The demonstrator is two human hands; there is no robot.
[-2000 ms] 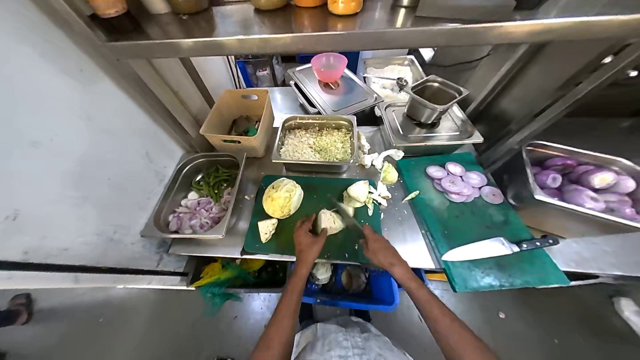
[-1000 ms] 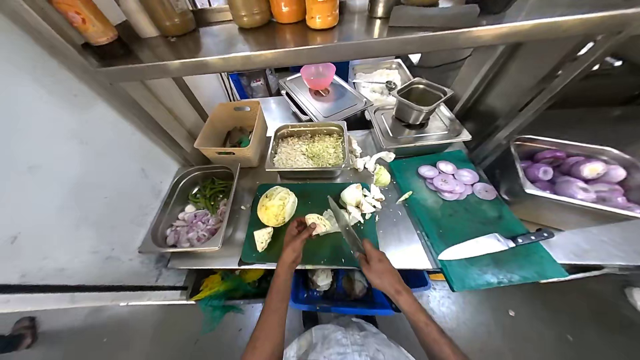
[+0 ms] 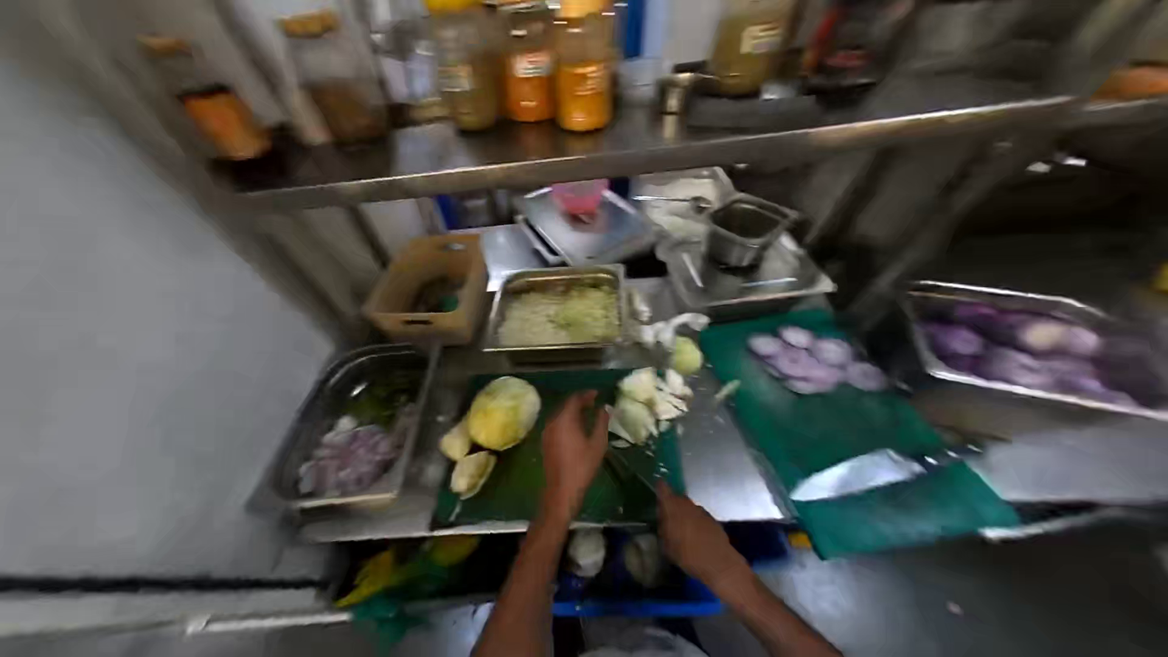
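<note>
My left hand (image 3: pixel 575 438) is over the middle of a green cutting board (image 3: pixel 529 497), close to the left side of some pale cut cabbage pieces (image 3: pixel 636 411); blur hides whether it holds anything. At the board's right front, my right hand (image 3: pixel 689 525) grips a knife (image 3: pixel 630 470), whose blade is blurred and points up and left. Left of my left hand lie a yellowish cabbage half (image 3: pixel 504 413) and two smaller cabbage pieces (image 3: pixel 473 474). Just behind the board sits a steel pan of chopped pale vegetable (image 3: pixel 557 315).
On the right, a second green board (image 3: pixel 821 429) holds sliced onions (image 3: pixel 812 359) and a large knife (image 3: pixel 858 475). Steel pans of onions flank both sides, the left one (image 3: pixel 351 456) also with green vegetables. A cardboard-coloured box (image 3: pixel 429 283) stands behind. A steel shelf edge (image 3: pixel 639 162) with jars crosses above.
My left hand has moved from the cabbage piece at the board's middle toward the cut pieces on the right. Another small piece now lies beside the cabbage half. The view has shifted.
</note>
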